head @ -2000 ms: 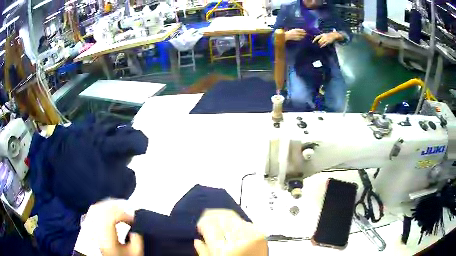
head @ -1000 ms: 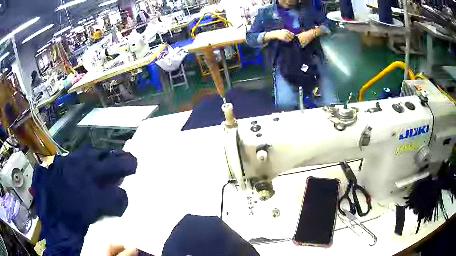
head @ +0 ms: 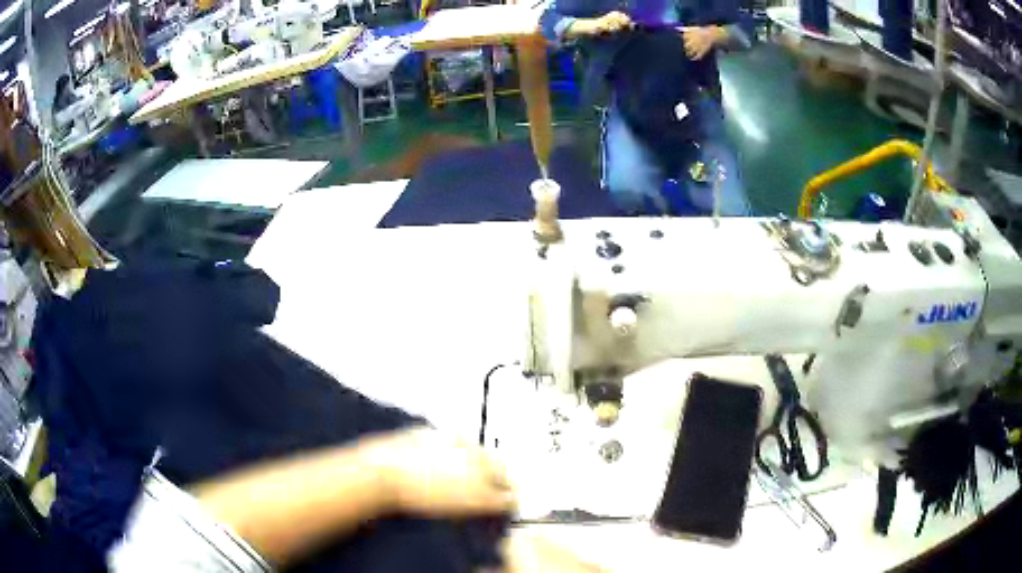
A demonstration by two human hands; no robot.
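Note:
Dark navy cloth (head: 280, 386) stretches from the heap at left to the bottom middle of the view. My left hand (head: 448, 476) reaches across it from the lower left, with a light sleeve at the wrist. It is blurred, its fingers curled at the cloth's right end. My right hand (head: 549, 554) is a pale blur cut off by the bottom edge; its fingers cannot be made out. The white sewing machine (head: 717, 297) stands to the right, its needle area (head: 605, 403) beyond and right of my left hand, with no cloth under it.
A smartphone (head: 711, 459), black-handled scissors (head: 791, 437) and a slim metal tool (head: 798, 506) lie right of the needle area. A black fringed tuft (head: 953, 457) is at far right. Flat navy cloth (head: 488, 185) lies at the table's back. A person (head: 667, 101) holding dark cloth is behind it.
My left hand has come in from the lower left and across the cloth. The navy cloth now reaches from the left heap to the middle; the rounded piece at the bottom is no longer seen.

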